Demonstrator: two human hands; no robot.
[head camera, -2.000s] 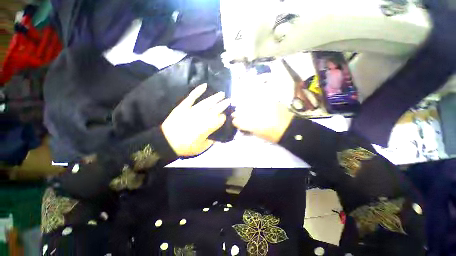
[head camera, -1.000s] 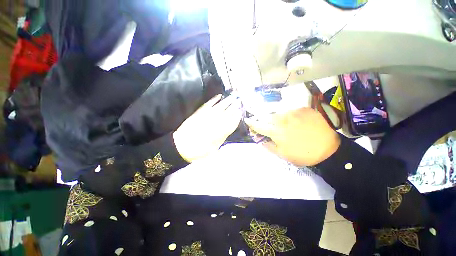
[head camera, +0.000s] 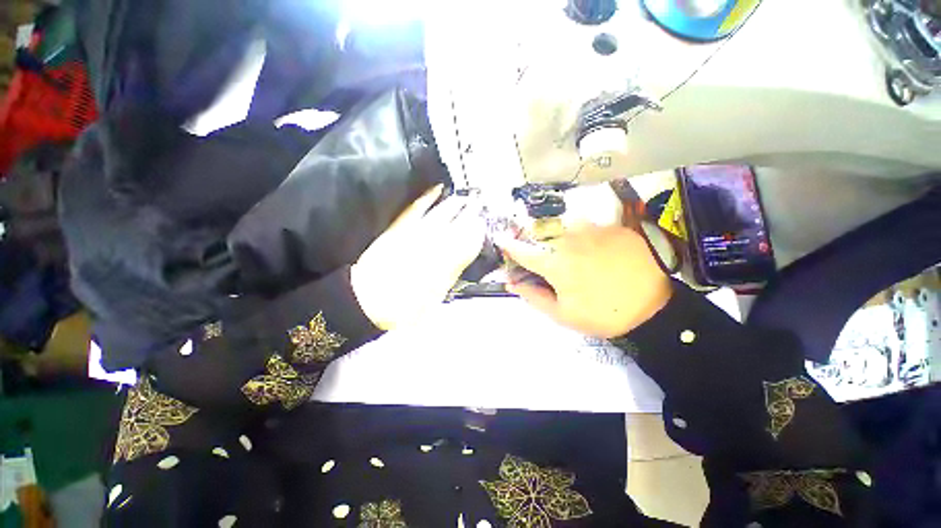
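A black garment with a shiny lining (head camera: 330, 186) lies in a heap left of the needle area. My left hand (head camera: 418, 263) rests on its edge beside the presser foot, fingertips close to the needle area. My right hand (head camera: 598, 273) is just right of it, with thumb and fingers at a narrow dark edge of the cloth (head camera: 480, 270). The off-white sewing machine (head camera: 764, 113) spans the top right, its needle area washed out by bright light. The fingertip contact with the cloth is partly lost in the glare.
A smartphone (head camera: 725, 225) with a lit screen lies right of my right hand, beside scissors with orange-brown handles (head camera: 660, 239). A dark fabric strip (head camera: 856, 268) drapes over the right side. A red basket (head camera: 46, 108) stands at far left. White paper or tabletop (head camera: 495, 361) lies in front.
Since the earliest frame the view has shifted, showing more of the machine head. My hands have come closer together at the needle area, and my left fingers have gone from spread to flatter on the cloth.
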